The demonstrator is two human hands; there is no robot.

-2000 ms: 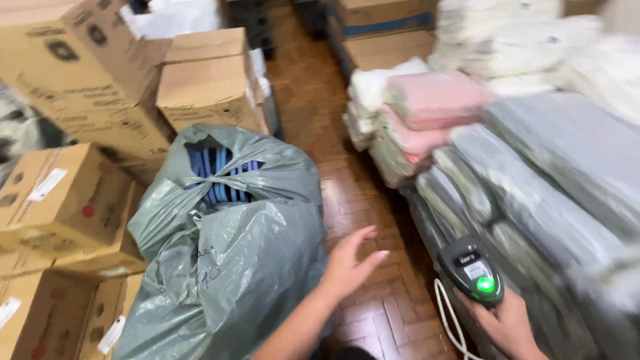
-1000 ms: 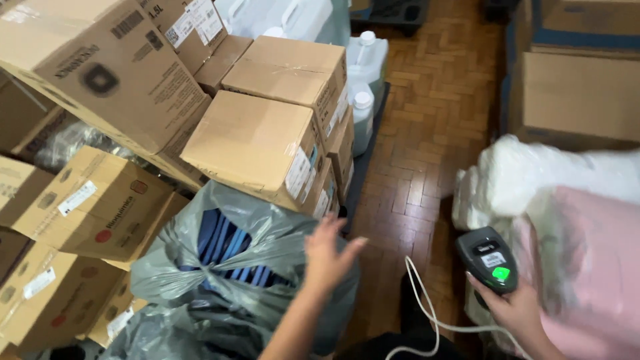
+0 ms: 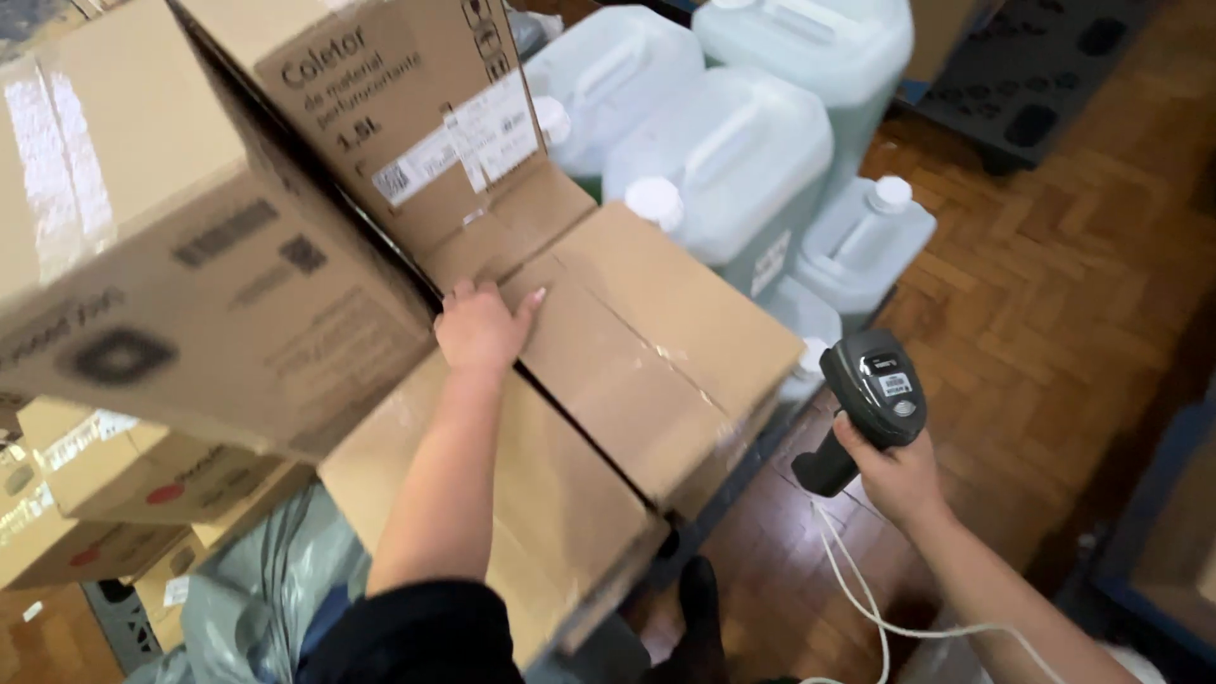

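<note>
My left hand (image 3: 483,328) rests with its fingers spread on the edge of a closed cardboard box (image 3: 655,332), near the foot of a taller printed box (image 3: 399,114). It holds nothing. Under my left forearm lies another cardboard box (image 3: 532,513), with a narrow gap between the two. In my right hand (image 3: 898,475) is a black handheld barcode scanner (image 3: 874,389), gripped by its handle above the floor. A white cable (image 3: 855,589) hangs from the scanner's handle and runs down to the right.
Large translucent plastic jugs (image 3: 722,161) with white caps stand behind the boxes. A big printed carton (image 3: 190,285) leans at the left, above a grey plastic bag (image 3: 256,589). A dark pallet (image 3: 1035,76) sits on the parquet floor (image 3: 997,313).
My left hand has moved from over the grey bag onto the cardboard boxes. The scanner's green light, seen earlier, no longer shows. The view has swung toward the boxes and jugs.
</note>
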